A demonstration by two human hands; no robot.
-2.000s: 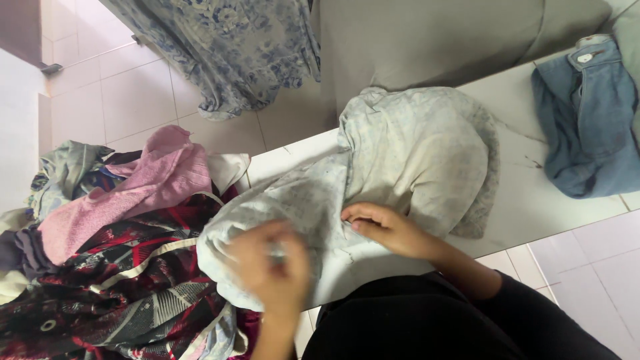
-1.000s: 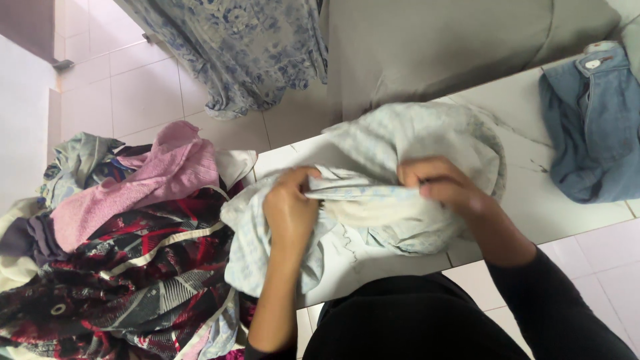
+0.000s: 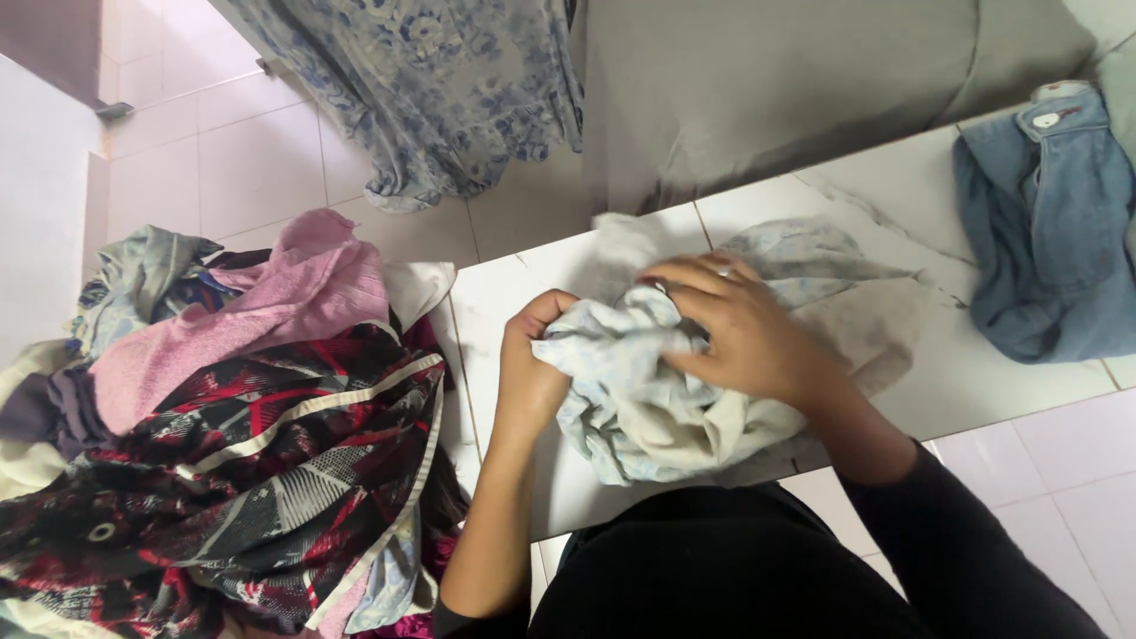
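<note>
A pale garment with a faint blue pattern (image 3: 657,408) lies bunched up over a white marble-look tiled counter (image 3: 887,213), close to my body. My left hand (image 3: 537,355) grips its left edge, thumb on top. Over its upper right part is my right hand (image 3: 737,319), wearing a ring, with the fingers on gathered cloth; blur hides whether they pinch it. Part of the light cloth spreads out behind my right hand, also blurred. Folded blue denim with a white button (image 3: 1047,213) rests on the counter at the right.
A heap of clothes stands at the left, with a pink cloth (image 3: 240,328) and a black, red and grey patterned garment (image 3: 293,470). Beyond the counter are a blue floral cloth (image 3: 461,80) hanging near the tiled floor (image 3: 257,169) and a grey covered surface (image 3: 799,80).
The pale garment, spread out two seconds ago and pulled between both hands one second ago, is now bunched more tightly. My right hand has moved left, closer to my left hand.
</note>
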